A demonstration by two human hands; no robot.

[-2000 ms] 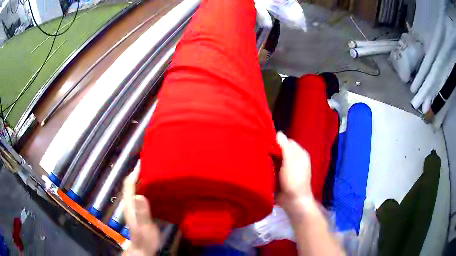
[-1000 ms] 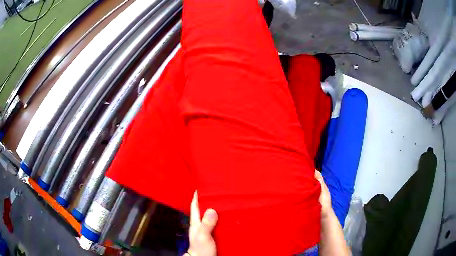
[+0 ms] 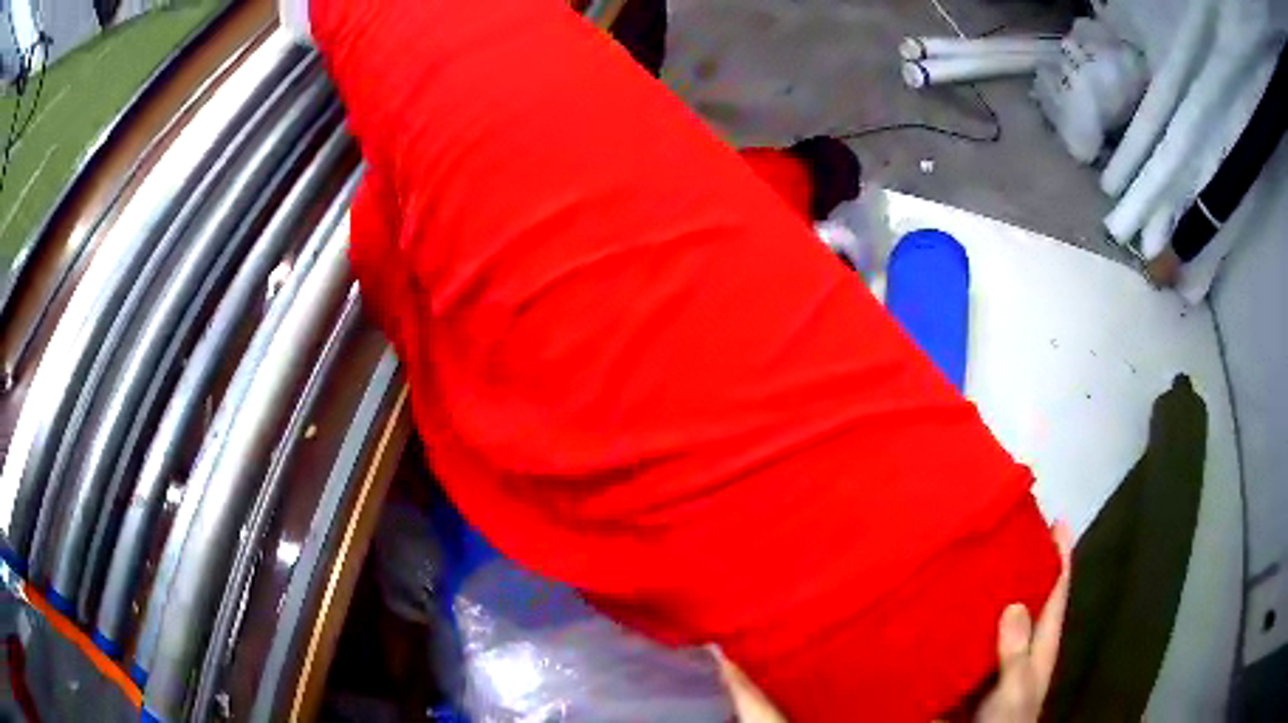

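Note:
A large red fabric roll [image 3: 636, 339] lies slantwise across the view, from the upper left over the roller bars to the lower right. My right hand [image 3: 1034, 653] holds its near end on the right side, fingers against the cloth. My left hand [image 3: 746, 689] shows only as a small part against the roll's lower edge, cut off by the bottom of the picture; its fingers are mostly hidden. The shiny roller bars [image 3: 184, 374] run along the left. The cloth sags in folds on the roll's left side.
A blue roll [image 3: 928, 304] and an olive roll [image 3: 1147, 551] lie on white sheeting [image 3: 1024, 318] at right. Clear plastic [image 3: 565, 657] over something blue lies below the red roll. White rolls [image 3: 975, 60] lie on the floor behind. A dark sleeve [image 3: 1236, 177] shows at upper right.
The red roll has swung from nearly straight ahead to a slant, its near end moving right and its far end left. Both hands have moved right with it. The loose flap is no longer spread over the bars.

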